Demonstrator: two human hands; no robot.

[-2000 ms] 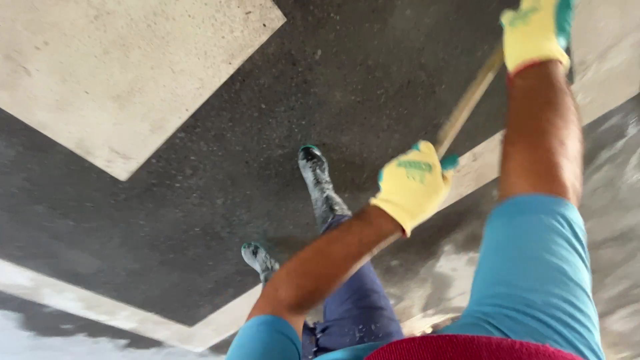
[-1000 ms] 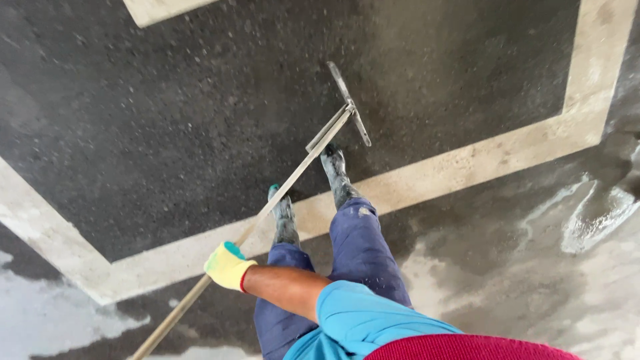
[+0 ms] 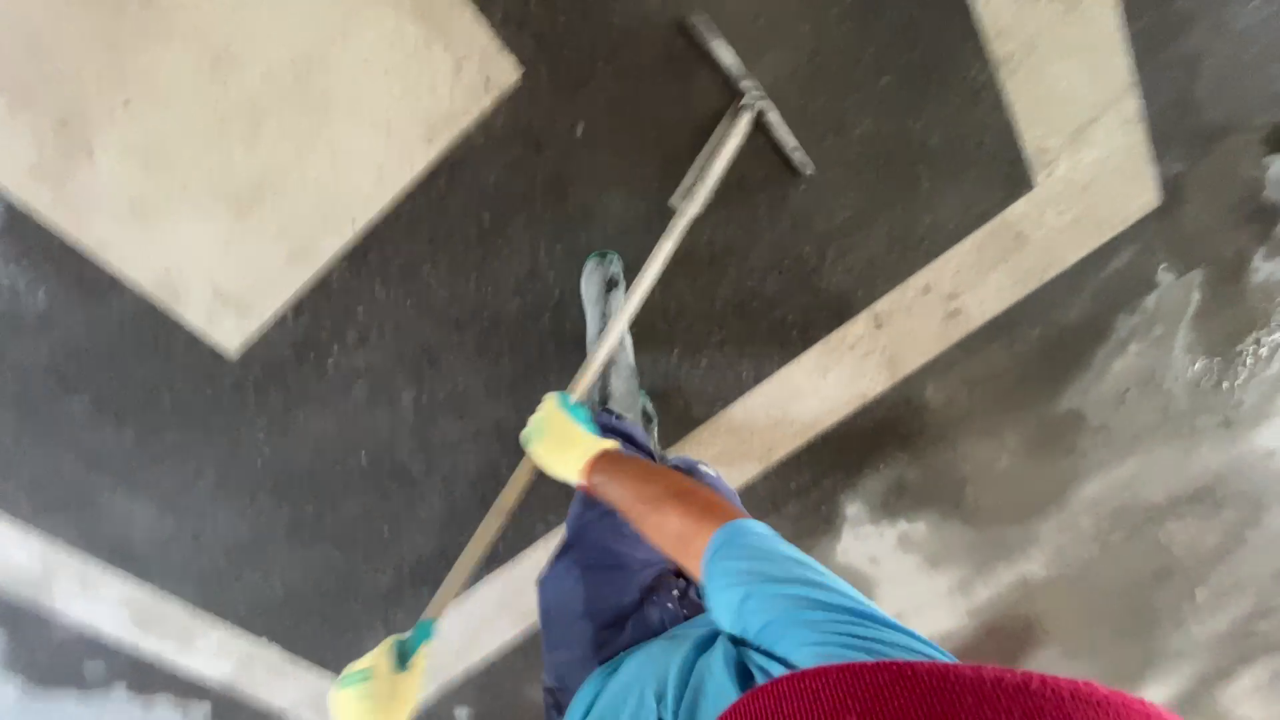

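A long pole tool (image 3: 660,250) with a grey, T-shaped head (image 3: 750,95) slants across the dark wet floor; the head is at the upper centre, and its exact kind is not clear. My right hand (image 3: 568,438), in a yellow and teal glove, grips the pole around mid-length, near my legs. Lower left, my left hand (image 3: 383,677), gloved alike and partly cut off by the bottom edge, closes around the pole's near end. A short bar runs beside the pole below the head.
A wet, dirty boot (image 3: 605,300) stands on the dark floor, partly behind the pole. A pale floor panel (image 3: 250,150) lies upper left. A pale band (image 3: 850,370) angles across the floor, with a patchy wet surface (image 3: 1050,520) at the right.
The view has shifted. Compared with one second ago, my left hand has come into view at the pole's near end, and the tool's head lies farther from my boots.
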